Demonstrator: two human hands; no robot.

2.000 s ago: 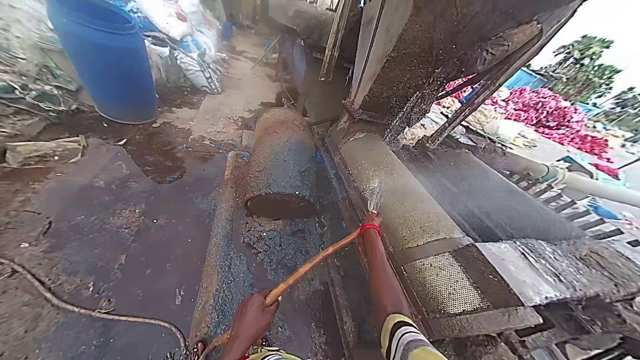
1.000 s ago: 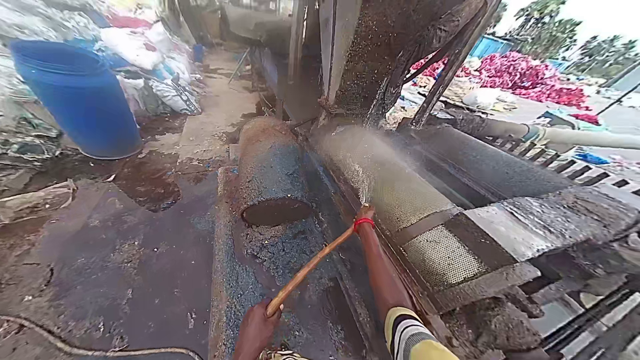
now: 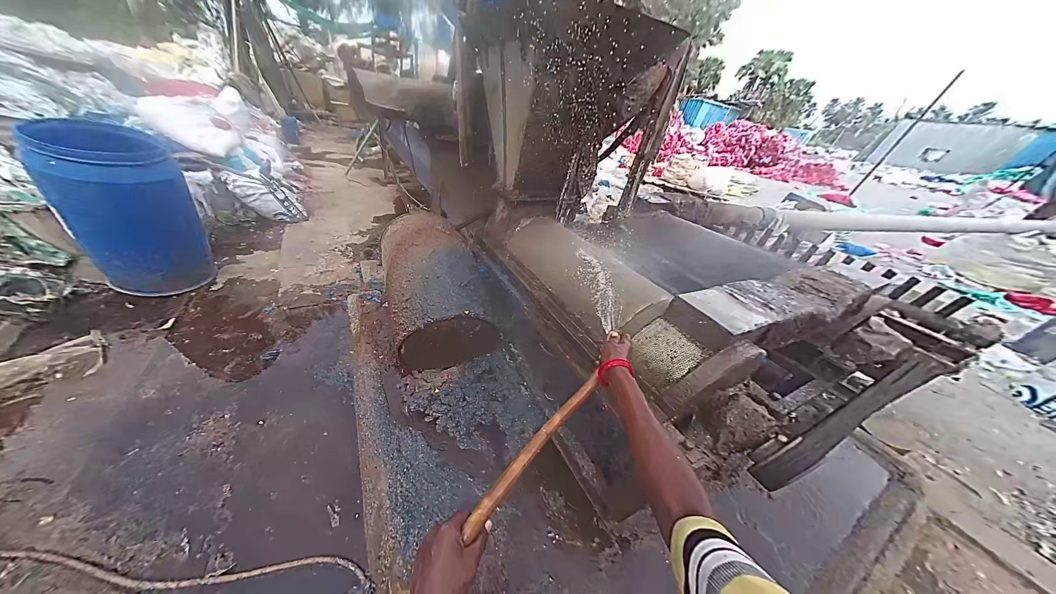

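My right hand (image 3: 615,350), with a red band at the wrist, grips the front end of an orange-brown hose (image 3: 532,450). Lower in the view, my left hand (image 3: 450,554) is closed around the same hose. A spray of water (image 3: 601,285) leaves the hose end and strikes a curved perforated metal screen (image 3: 577,266) on the machine. The screen's near end shows a paler patch of round holes (image 3: 660,353). Above it stands a dirty metal hopper (image 3: 536,107), with droplets in the air before it. Left of the screen lies a rusty cylinder (image 3: 429,264) with a dark round end.
A blue plastic drum (image 3: 115,210) stands at the left beside heaped white sacks (image 3: 194,124). Wet ground carries a loose hose length (image 3: 190,577) at lower left. A wooden frame (image 3: 841,421) juts out at right. Pink material (image 3: 751,148) and a long pale pipe (image 3: 899,223) lie beyond.
The view has shifted, showing more yard at right. My right hand and the spray have moved toward the screen's near end, by its paler patch. Both hands have kept hold of the hose.
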